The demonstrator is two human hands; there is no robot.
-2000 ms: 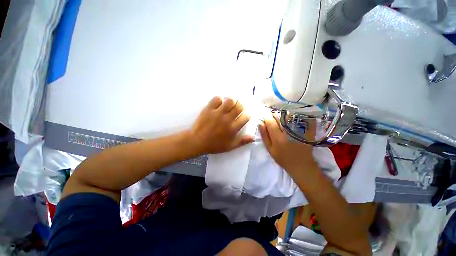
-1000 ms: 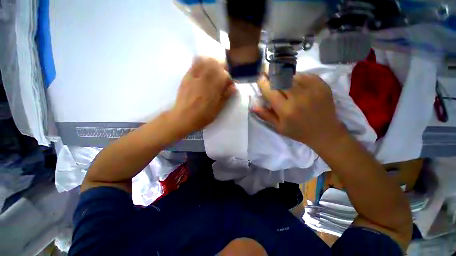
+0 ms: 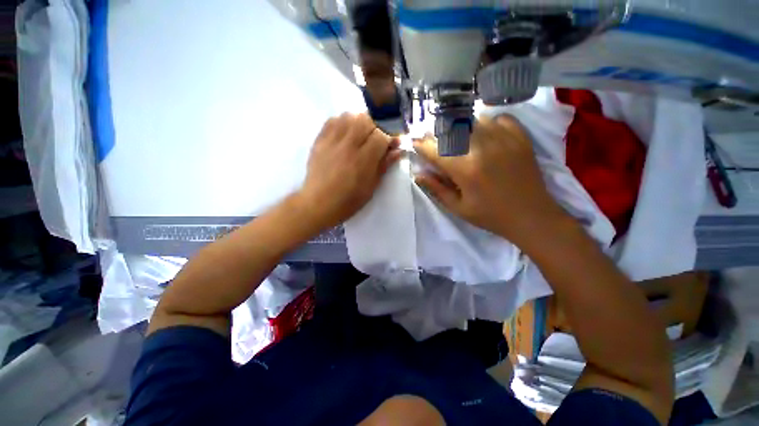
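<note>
A white garment piece (image 3: 466,245) lies under the sewing machine head (image 3: 445,50) and hangs over the table's front edge. A flatter white strip (image 3: 384,225) lies along its left part. A red panel (image 3: 606,158) joined to white cloth lies to the right. My left hand (image 3: 345,162) presses on the cloth just left of the needle area, fingers bent, fingertips at the cloth. My right hand (image 3: 491,175) holds the cloth just right of it, thumb and fingers close together. The machine head partly hides the right fingertips and the needle.
Stacked white pieces (image 3: 62,125) lie at the far left beside blue tape (image 3: 99,83). Dark red snips (image 3: 719,179) lie at the right. The ruler-marked table edge (image 3: 191,231) runs in front. An open box (image 3: 657,304) and layered white pieces (image 3: 566,366) are below right.
The view has swung from the machine's side to its front. Both hands stay at the needle area on the cloth. The red panel shows more than in the oldest frame.
</note>
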